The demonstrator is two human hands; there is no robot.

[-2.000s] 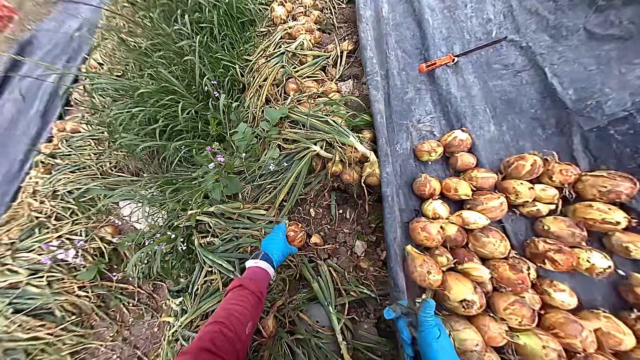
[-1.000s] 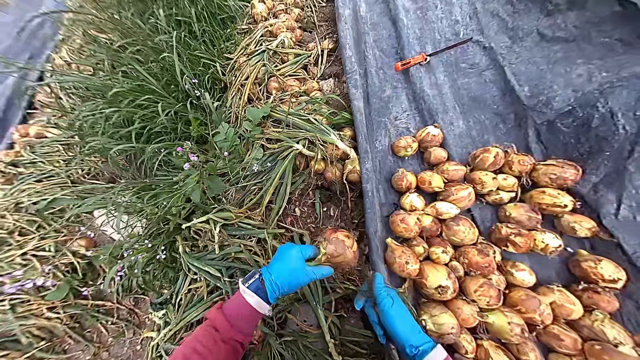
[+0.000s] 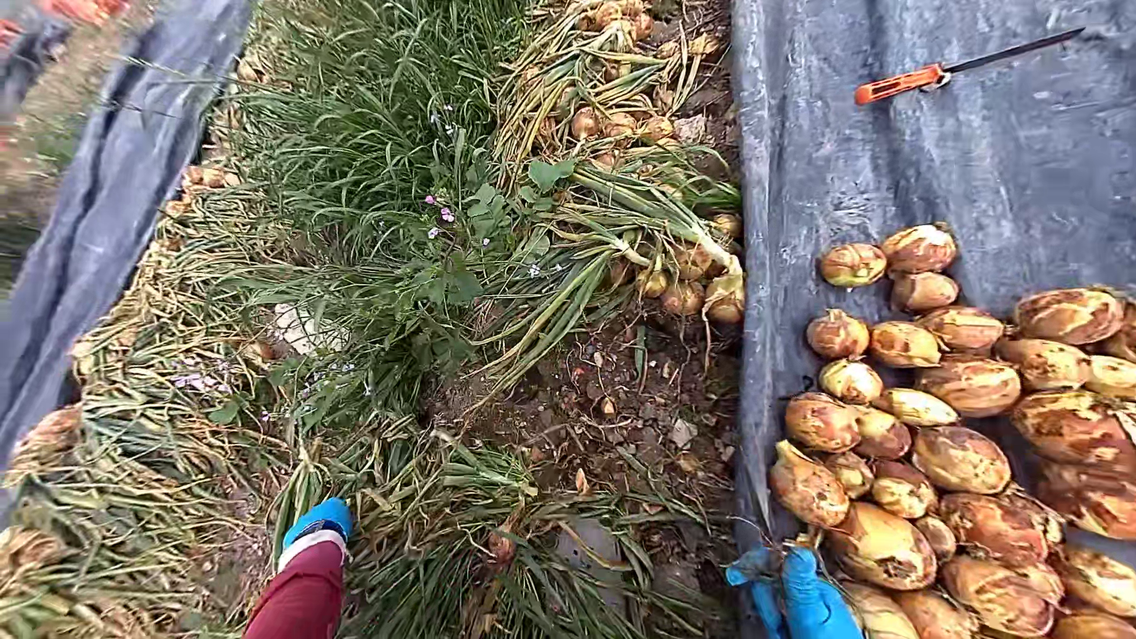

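Note:
My left hand (image 3: 319,524), in a blue glove under a dark red sleeve, reaches into green and dried onion leaves (image 3: 306,475) at the lower left; its fingertips and any hold are hidden. At the tarp's edge, my right hand (image 3: 794,590), also blue-gloved, is low in the view beside trimmed onions (image 3: 879,543). Its fingers are partly bent, with thin dark strands or a small tool near them; whether it grips anything is unclear. Many brown and yellow onions lie loosely together on the grey tarp (image 3: 843,169).
An orange-handled tool with a long dark blade (image 3: 901,84) lies on the tarp, upper right. Untrimmed onions (image 3: 683,297) with long leaves line its left edge. Bare soil with stones (image 3: 612,417), tall grass (image 3: 373,115) and another grey tarp (image 3: 115,177) lie further left.
My left hand held an onion near my right hand one second ago; it has moved left into the leaves, and no onion shows in it. The view has shifted.

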